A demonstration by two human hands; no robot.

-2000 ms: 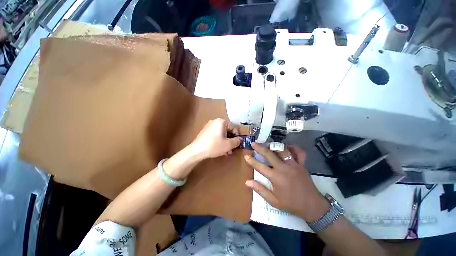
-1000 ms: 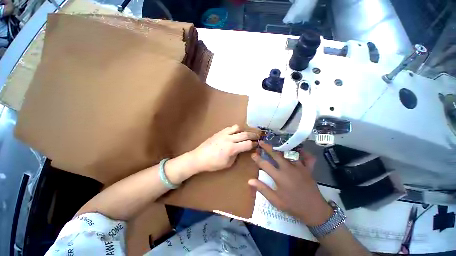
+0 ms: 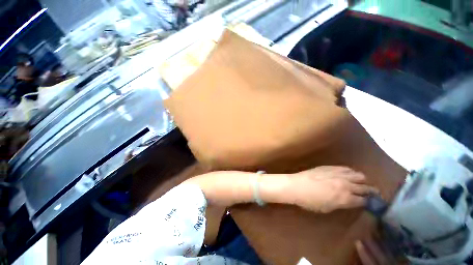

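A tan-brown cut panel [image 3: 249, 119] spreads left of the sewing machine head [image 3: 433, 207] and runs under my hands. My left hand [image 3: 332, 189] lies on the panel, fingertips at a small dark blurred part beside the machine head; whether they grip a label cannot be told. My right hand [image 3: 369, 252] is cut off by the bottom edge and blurred; only some fingers show, below the needle area. The needle and presser foot are too blurred to make out.
The panel stack [image 3: 332, 85] shows its edge behind the cut panel, on a pale board [image 3: 184, 67]. The white machine table [image 3: 373, 119] curves to the right. A grey glossy surface [image 3: 88, 140] lies left. Other workstations are blurred at the upper left.
The view has swung left, so the machine sits at the right edge and my right hand is mostly out of frame. My left hand stays beside the machine head.
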